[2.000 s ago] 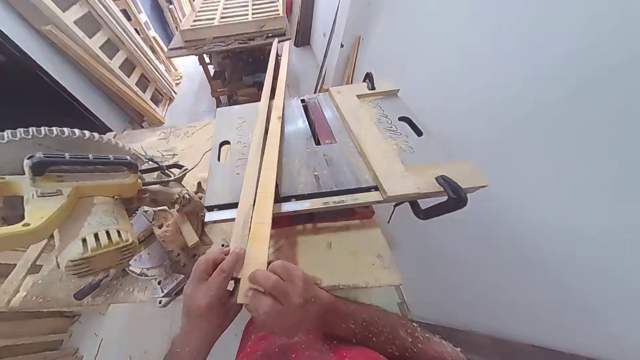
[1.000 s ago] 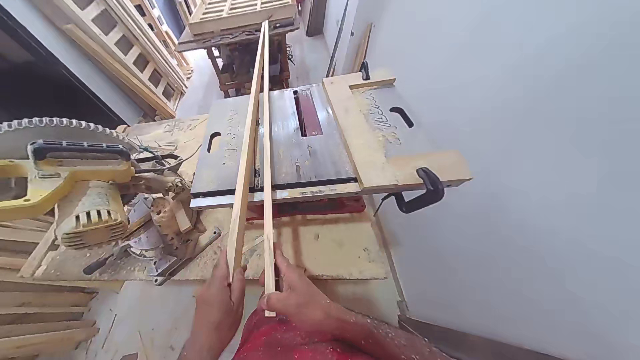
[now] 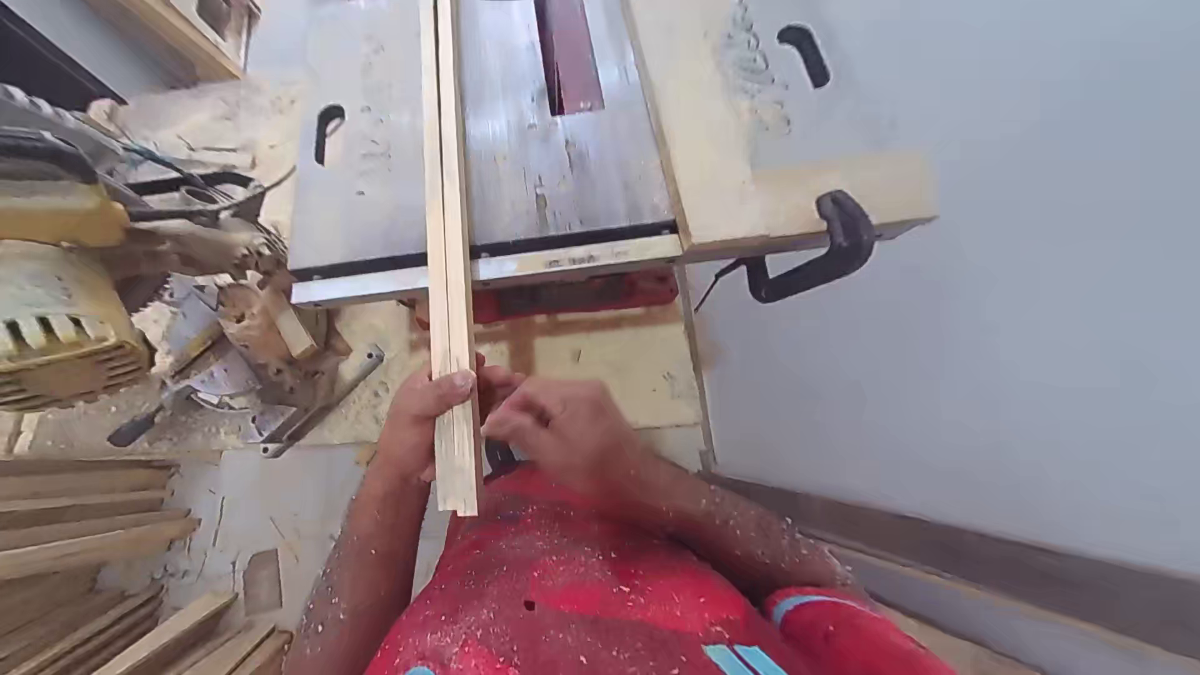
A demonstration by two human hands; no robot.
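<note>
Two long wooden strips (image 3: 452,309) lie side by side, lengthwise over the left part of a table saw's top (image 3: 506,178). My left hand (image 3: 419,417) grips both near their close ends, its thumb across the upper faces. Close by on the right, my right hand (image 3: 562,431) has its fingers curled; whether they touch the strips or hold anything is hard to tell. A wooden fence board (image 3: 712,187) is fixed along the saw's right side by a black C-clamp (image 3: 830,253). The slot with its reddish insert (image 3: 572,61) lies right of the strips.
A yellow miter saw (image 3: 66,309) stands on the bench at the left, with sawdust and wood offcuts (image 3: 291,323) around it. Stacked wooden strips (image 3: 84,525) lie at the lower left. A pale wall (image 3: 1031,281) closes off the right side.
The two strips, apart at their near ends one second ago, now lie together. My left hand has gone from one strip to both, and my right hand has moved off its strip's end. The view is closer.
</note>
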